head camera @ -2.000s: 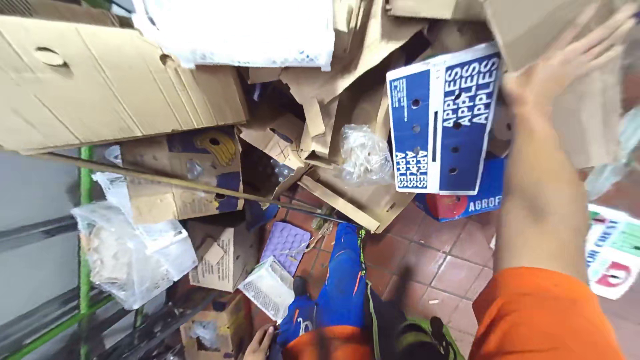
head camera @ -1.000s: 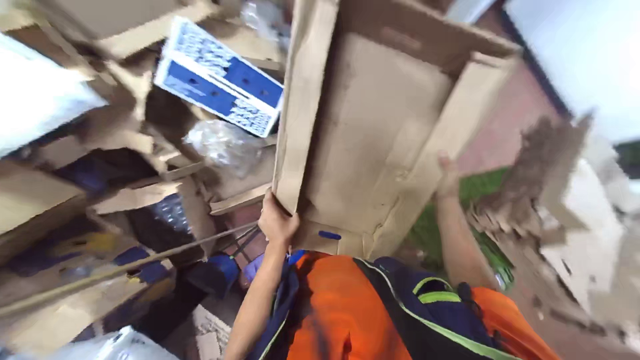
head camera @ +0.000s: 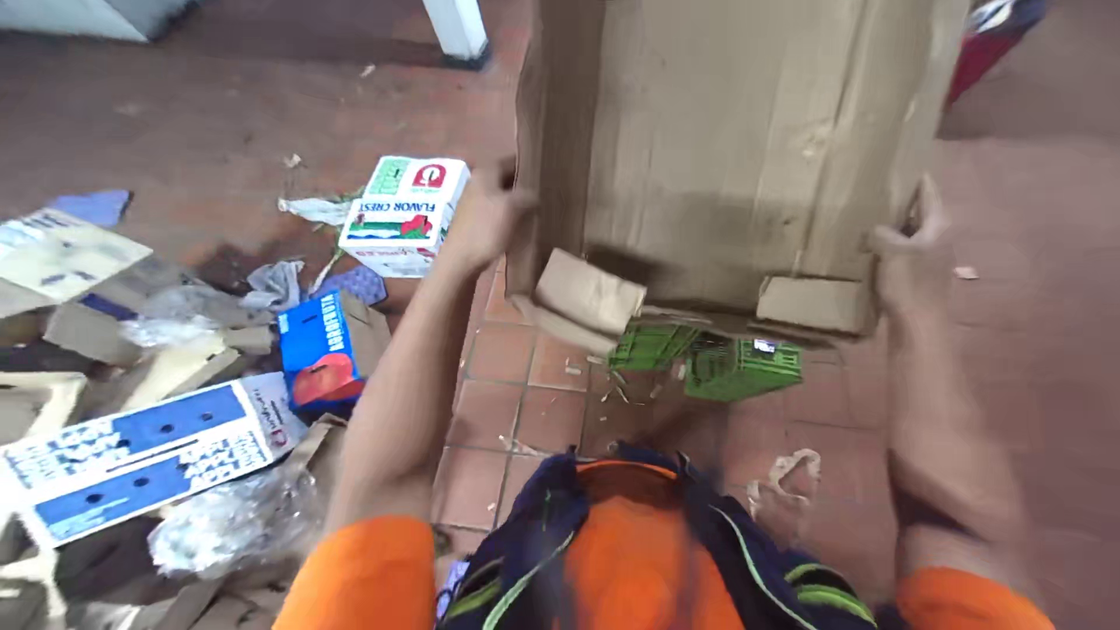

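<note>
Straight ahead, a large brown cardboard tray box (head camera: pixel 700 149) is held up between both hands, its inside facing me and two folded flaps along its near edge. My left hand (head camera: pixel 494 214) grips the box's left side wall. On the opposite wall, my right hand (head camera: pixel 914 249) has hold of the edge, the thumb towards the inside. The fingers behind the cardboard are partly hidden. Under the near edge, green plastic crates (head camera: pixel 744 367) show on the tiled floor.
At the left lie a blue-and-white apple carton (head camera: pixel 149 455), crumpled clear plastic (head camera: pixel 236 521), a blue fruit box (head camera: pixel 319 350) and torn cardboard. A white printed fruit box (head camera: pixel 402 214) stands beyond my left forearm. A white post (head camera: pixel 457 31) rises at the top.
The view has swung right, away from the cardboard heap. The tray box, held low against my body a second ago, is now held out farther ahead in both hands.
</note>
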